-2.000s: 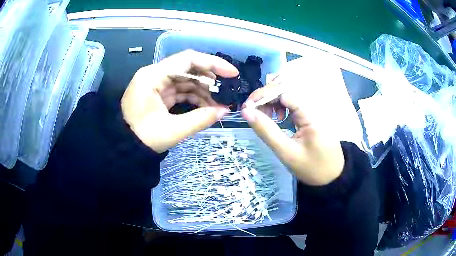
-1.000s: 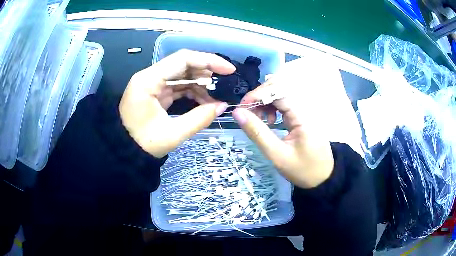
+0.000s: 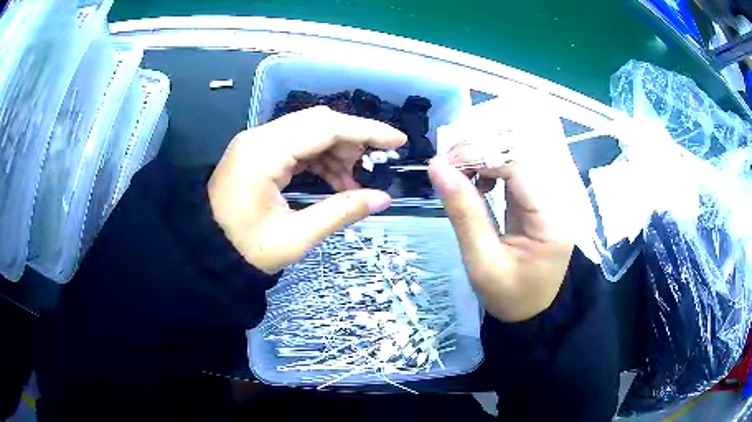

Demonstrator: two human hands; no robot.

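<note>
My left hand [image 3: 289, 177] holds a black plastic housing [image 3: 375, 174] between thumb and fingers, with small white end pieces [image 3: 381, 157] at its top. My right hand [image 3: 503, 214] pinches a thin white lead [image 3: 412, 168] between thumb and index finger; its left end points at the housing. Whether it touches or enters the housing cannot be told. The lead tub [image 3: 257, 356] lies below the hands, full of white leads with white end pieces. The housing tub [image 3: 272, 70] is behind the hands, with black pieces in it, partly hidden by my left hand.
Stacked translucent tubs [image 3: 70, 148] stand at left. A loose white piece [image 3: 221, 84] lies on the dark bench. White sheets [image 3: 536, 148] are right of the housing tub. A clear plastic bag [image 3: 701, 288] with dark contents is far right. A green belt [image 3: 371, 21] with a white edge runs behind.
My left hand has moved slightly right, and the housing in it now shows more clearly. My right hand has moved right and slightly down, and the lead now points left towards the housing.
</note>
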